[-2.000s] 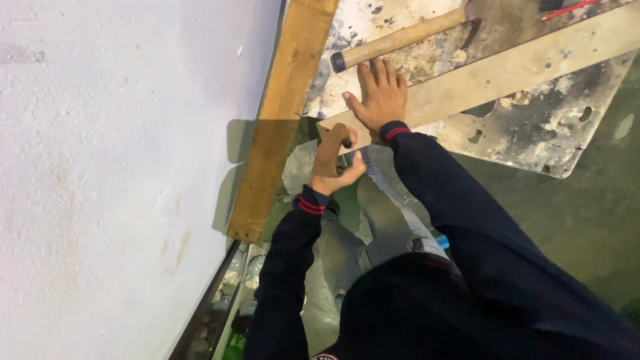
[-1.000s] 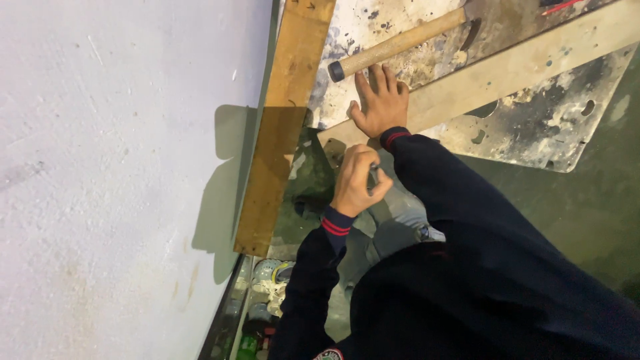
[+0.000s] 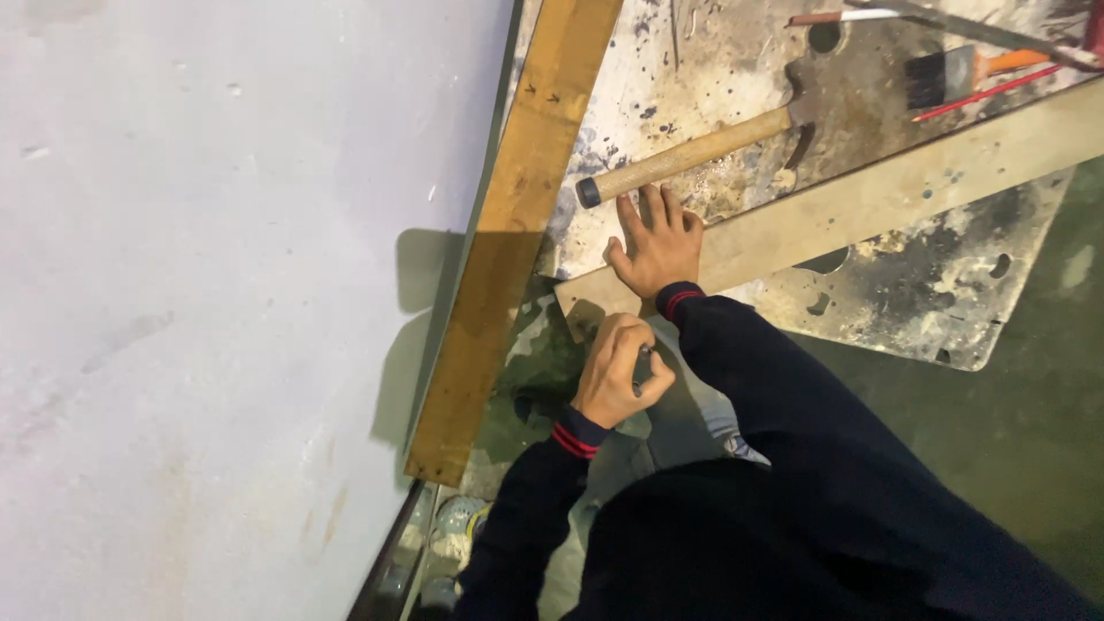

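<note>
My left hand [image 3: 617, 371] is curled around a small dark object [image 3: 642, 366], mostly hidden by the fingers, just below the near end of a long pale wooden board [image 3: 819, 207]. My right hand [image 3: 660, 250] rests palm down with spread fingers on that board near the same end. Its fingertips reach past the far edge, close to the wooden handle of a hammer-like tool [image 3: 699, 155] with a black end cap. The board lies diagonally over a stained, paint-spotted worktop [image 3: 914, 302]. A small dark hole shows near the board's end.
A brown wooden beam [image 3: 509, 224] runs along the pale wall surface [image 3: 233, 285] at left. Beyond the board lie a paintbrush [image 3: 949, 78], a red pencil [image 3: 983, 93] and a dark bar [image 3: 992, 33]. Containers [image 3: 457, 517] stand low at the left, below the beam.
My left hand has drawn back from over the board's end to beside its near edge, and its fingers are more curled. My right hand has stayed on the board.
</note>
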